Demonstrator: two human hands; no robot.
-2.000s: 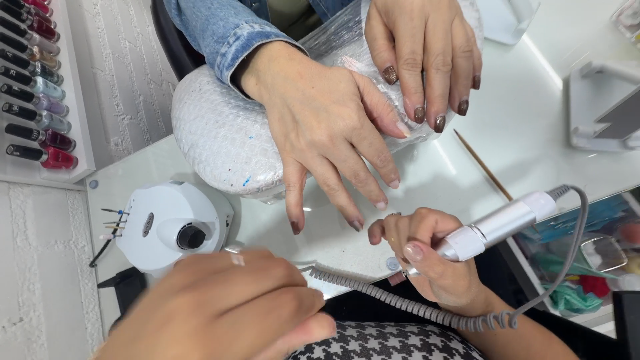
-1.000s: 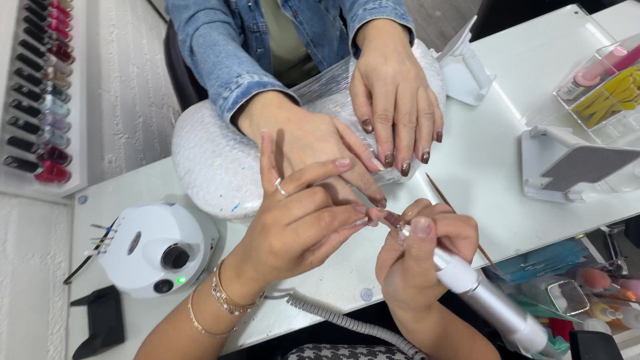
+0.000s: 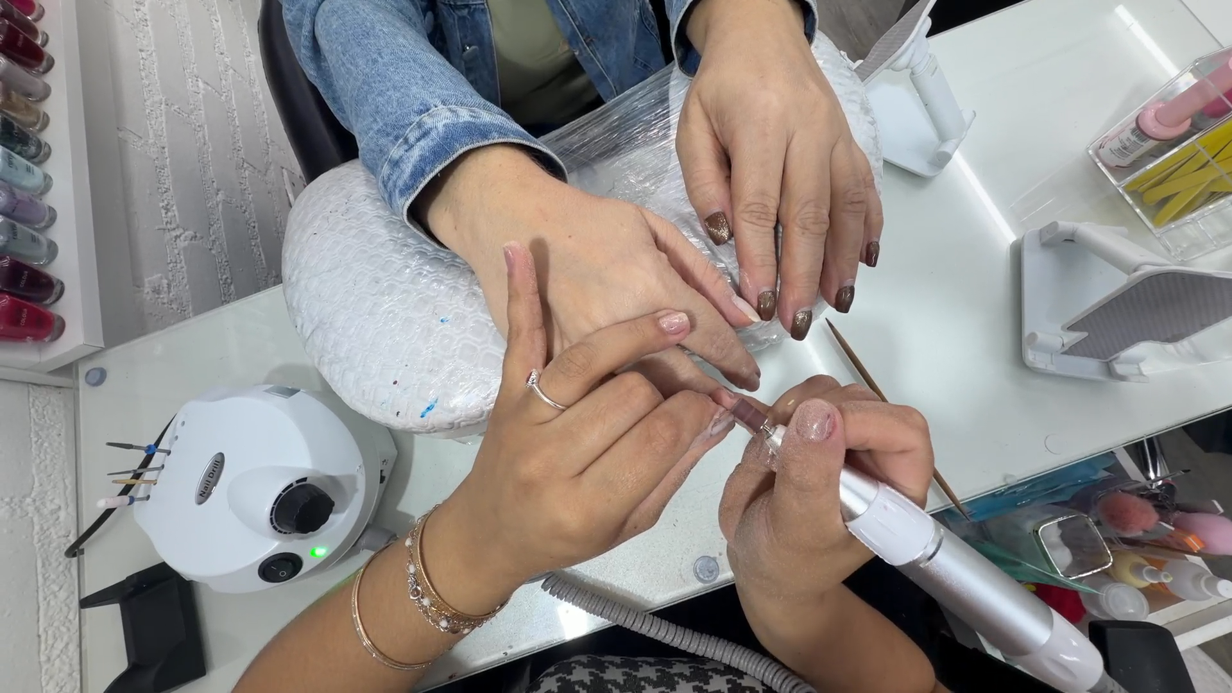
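Observation:
My left hand [image 3: 587,452], with a ring and bracelets, holds a finger of the other person's hand [image 3: 597,269], which lies palm down on a white padded hand rest [image 3: 375,308] wrapped in clear film. In my right hand [image 3: 828,481] is the silver and white handpiece of an electric nail drill [image 3: 948,573]; its brown sanding bit [image 3: 749,415] is at the tip of that finger. The person's other hand [image 3: 784,173], with glittery brown nails, rests on the film. At the lower left stands the white nail drill control unit [image 3: 260,486], its green light lit.
Nail polish bottles [image 3: 24,212] line a rack at the left. A wooden stick [image 3: 890,409] lies on the white table, right of my right hand. White folding stands [image 3: 1088,298] and a clear box [image 3: 1169,221] with yellow files are at the right. A coiled cord [image 3: 664,635] runs below my hands.
Two seconds ago my hands were apart from the person's fingers. My left hand has since taken hold of a finger, and the drill bit has come to its tip. The unit's green light has come into sight.

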